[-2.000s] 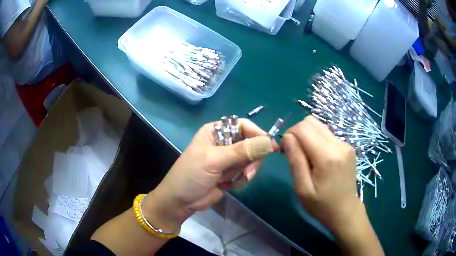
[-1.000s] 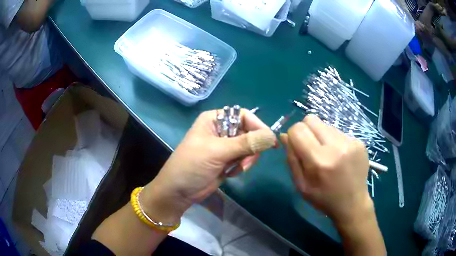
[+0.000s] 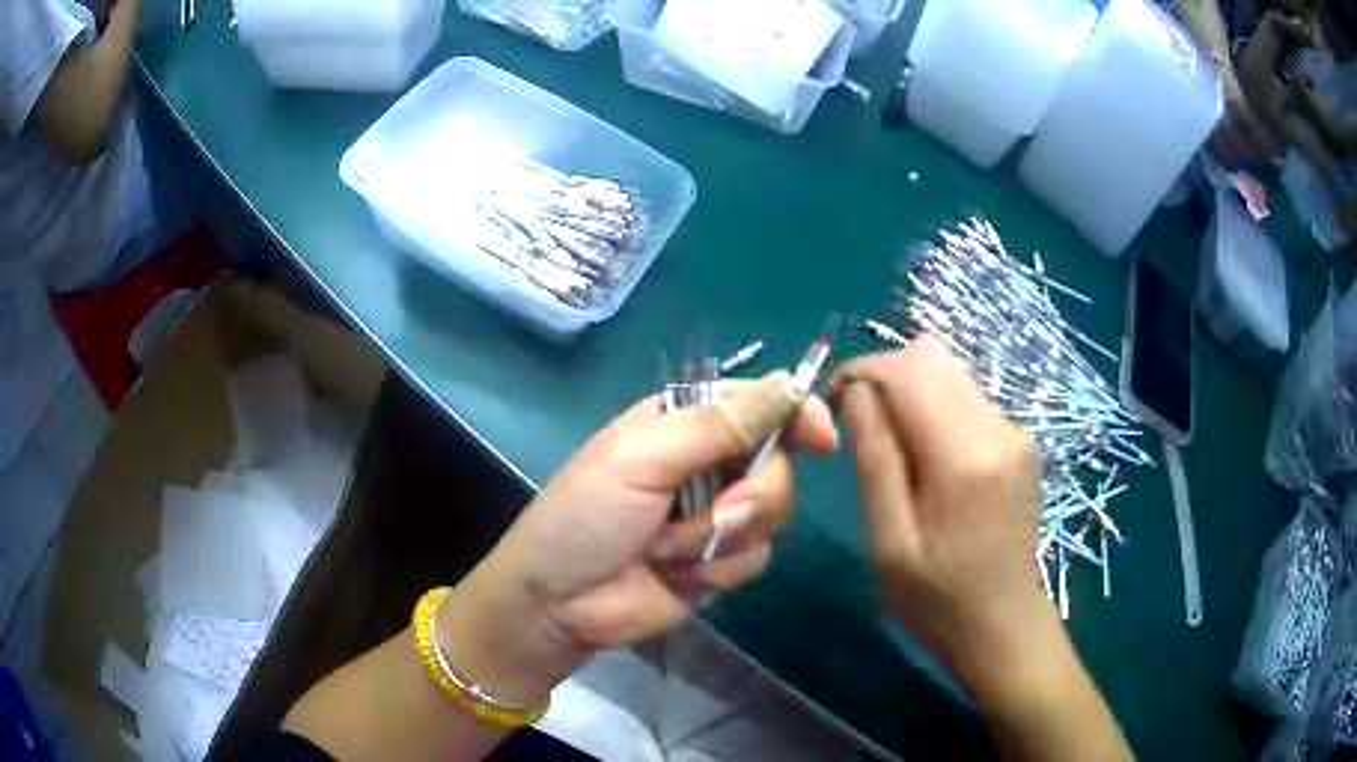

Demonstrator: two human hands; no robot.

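Observation:
My left hand point(image 3: 655, 514) is shut on several slim silver rods, their thick ends point(image 3: 691, 390) pointing up. Between its taped thumb and a finger it holds one rod point(image 3: 774, 439) tilted, thick end up and to the right. My right hand point(image 3: 945, 484) is pinched close beside that end; what is between its fingertips is too small and blurred to tell. A short loose part point(image 3: 741, 356) lies on the bench just beyond my left hand. A heap of loose rods point(image 3: 1027, 350) lies behind and right of my right hand.
A clear tray point(image 3: 390, 191) with rods is at the left. A phone point(image 3: 1159, 350) and a flat strip point(image 3: 1185, 521) lie right of the heap. Frosted boxes point(image 3: 1116, 127) stand at the back. An open carton point(image 3: 104, 506) is below the bench, and a person's arm point(image 3: 82, 97) is upper left.
The rod in my left fingertips now shows its thin stem below them, and my fingers have shifted. A pale stick seen beside my right hand one second ago no longer shows. The view has shifted slightly.

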